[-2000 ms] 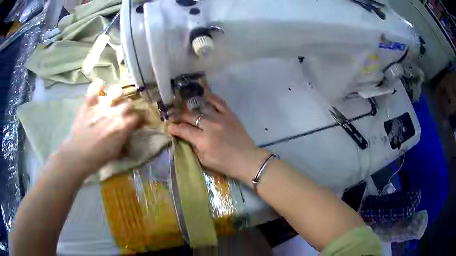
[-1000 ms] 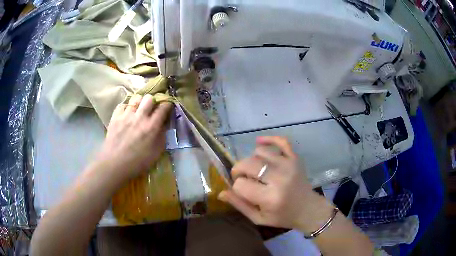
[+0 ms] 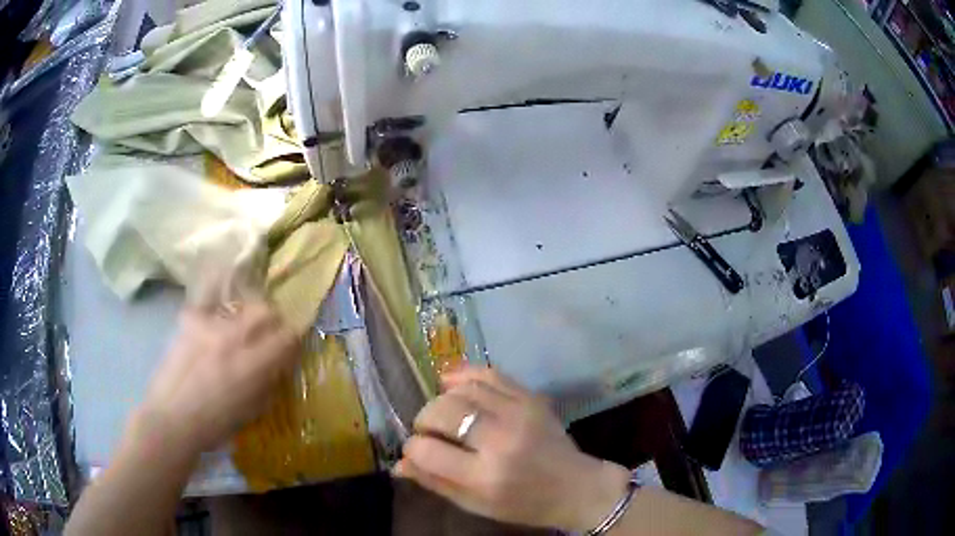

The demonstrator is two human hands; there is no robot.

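Note:
A pale sage-green garment panel [image 3: 157, 225] lies left of the needle and trails behind the machine. A darker olive band [image 3: 393, 298] runs from under the presser foot [image 3: 340, 199] towards the table's front edge. My right hand [image 3: 487, 450] is closed on the near end of the band. My left hand [image 3: 225, 356] is blurred and lies over the near edge of the panel and an olive piece; its fingertips are unclear, so I cannot tell if it grips the cloth. The needle tip is too small to make out.
The white JUKI machine head [image 3: 545, 52] spans the top. Black-handled snips [image 3: 707, 251] lie on the bed at right. A lamp paddle [image 3: 228, 82] stands left of the head. A flat black rectangle [image 3: 718, 419], checked cloth bundles [image 3: 801, 424] and a blue bin [image 3: 890, 356] are at lower right.
My right hand first moved off the needle area to the band's near end, then leftwards with it. My left hand has moved back from beside the presser foot, towards the lower left.

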